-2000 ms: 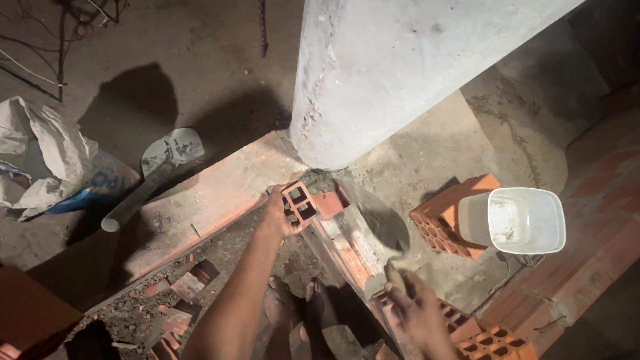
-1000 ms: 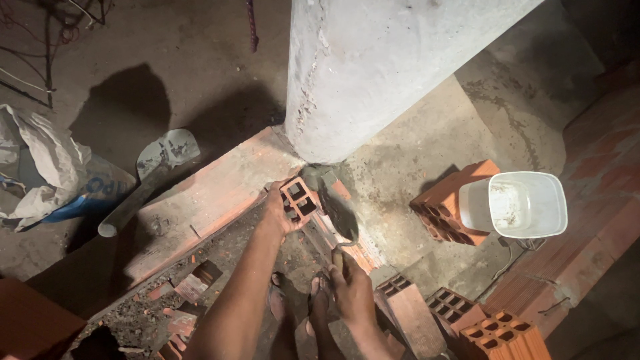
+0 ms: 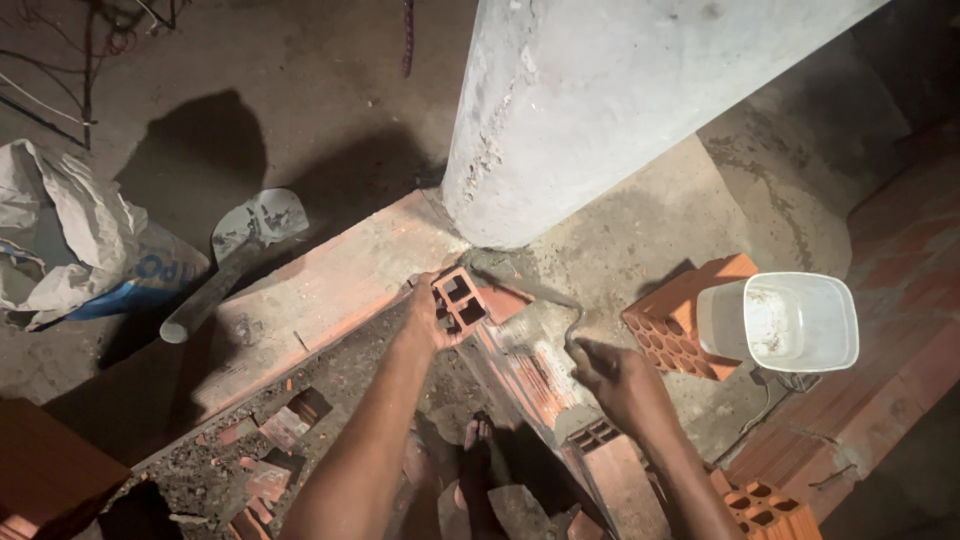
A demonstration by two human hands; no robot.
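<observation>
My left hand grips a short hollow clay brick, its square cells facing up, at the inner corner of the low brick wall. My right hand holds a masonry trowel by its handle; the trowel's thin neck bends up and the blade, seen nearly edge-on, lies by the far side of the brick. Grey mortar sits there at the foot of the round concrete column. A brick course with mortar on it runs from the held brick toward me.
A white plastic tub rests tilted by a hollow brick at right. More hollow bricks lie at lower right. At left are a torn cement bag and a mortar-smeared scoop. Broken brick pieces lie near my feet.
The trowel blade, broad side in view over the brick course a second ago, has turned nearly edge-on beside the column's foot. My left hand stays on the brick.
</observation>
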